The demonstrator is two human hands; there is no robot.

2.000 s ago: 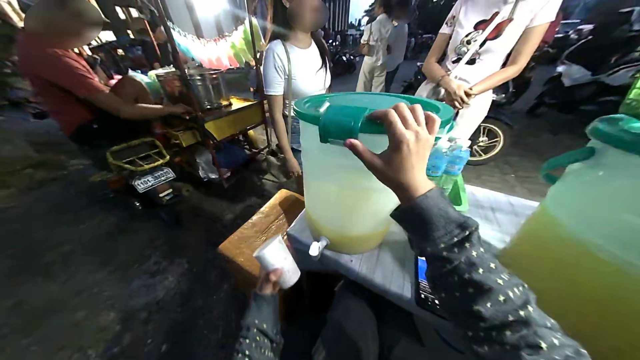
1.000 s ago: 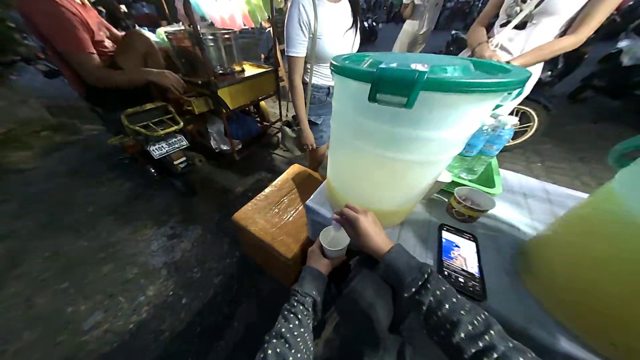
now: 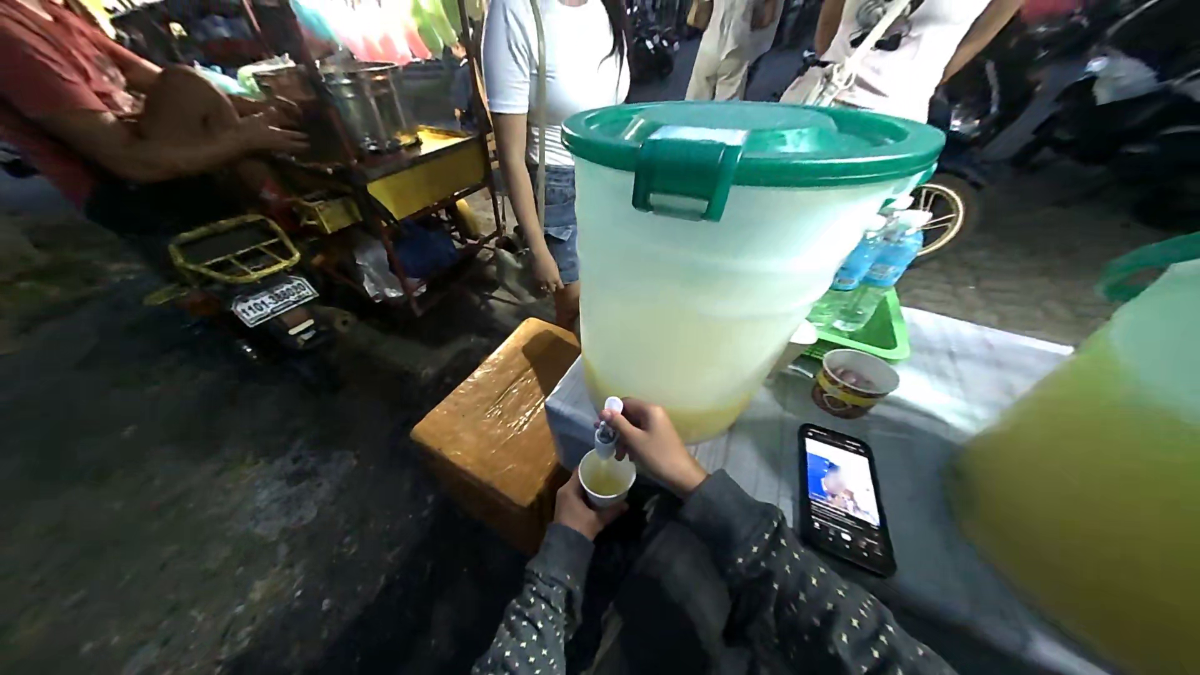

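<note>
A white cup (image 3: 606, 480) with pale yellow liquid in it is in my left hand (image 3: 583, 511), under the white spigot (image 3: 607, 436) of a large translucent drink container (image 3: 694, 281). My right hand (image 3: 656, 442) has its fingers at that spigot, just above the cup's rim. Yellow liquid stands low in the container, and its green lid (image 3: 750, 141) is on, with a green clip handle at the front. A phone (image 3: 847, 497) with a lit screen lies on the table to the right of my right arm.
An orange-brown box (image 3: 506, 412) stands left of the table (image 3: 975, 356). A paper tub (image 3: 853, 382) and a green tray (image 3: 886, 328) with bottles (image 3: 877, 267) are behind the phone. Another container (image 3: 1106, 450) is at right. Several people stand or sit beyond, near a cart (image 3: 422, 178).
My right hand has come down from the green lid to the spigot. The cup has moved under the spigot, and yellow liquid now shows in it.
</note>
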